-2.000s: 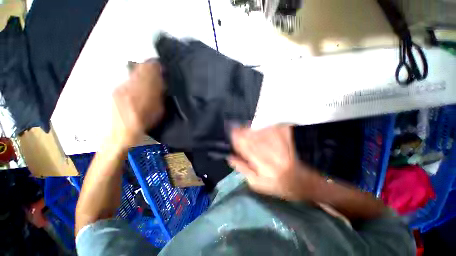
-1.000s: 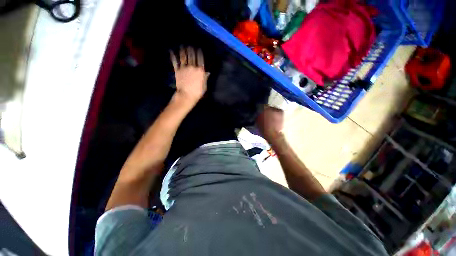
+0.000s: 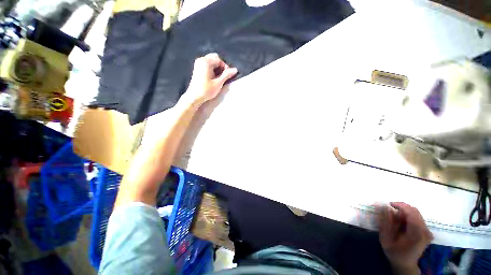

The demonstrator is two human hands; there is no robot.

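Black fabric panels (image 3: 258, 40) lie flat on the white table at the upper left and top. My left hand (image 3: 212, 78) is at their lower edge, with thumb and fingertips pinched on the black fabric. My right hand (image 3: 404, 233) is at the table's front edge on the right, blurred, with fingers curled; whether it holds anything cannot be told. More black cloth (image 3: 280, 231) lies below the table edge by my lap. The sewing machine head (image 3: 452, 102) with a purple badge stands at the right, over its pale needle plate (image 3: 369, 118).
The white table (image 3: 258, 129) spans the middle. Brown cardboard (image 3: 105, 137) sticks out under the panels. Black-handled scissors (image 3: 481, 207) lie at the far right. A blue basket (image 3: 180, 215) holding a tan block (image 3: 211, 217) is below the table. A yellowish device (image 3: 35, 67) stands at the far left.
The view has swung from the floor and red cloth back to the table. My left hand has moved from dark cloth to the panels; my right hand is now at the table edge.
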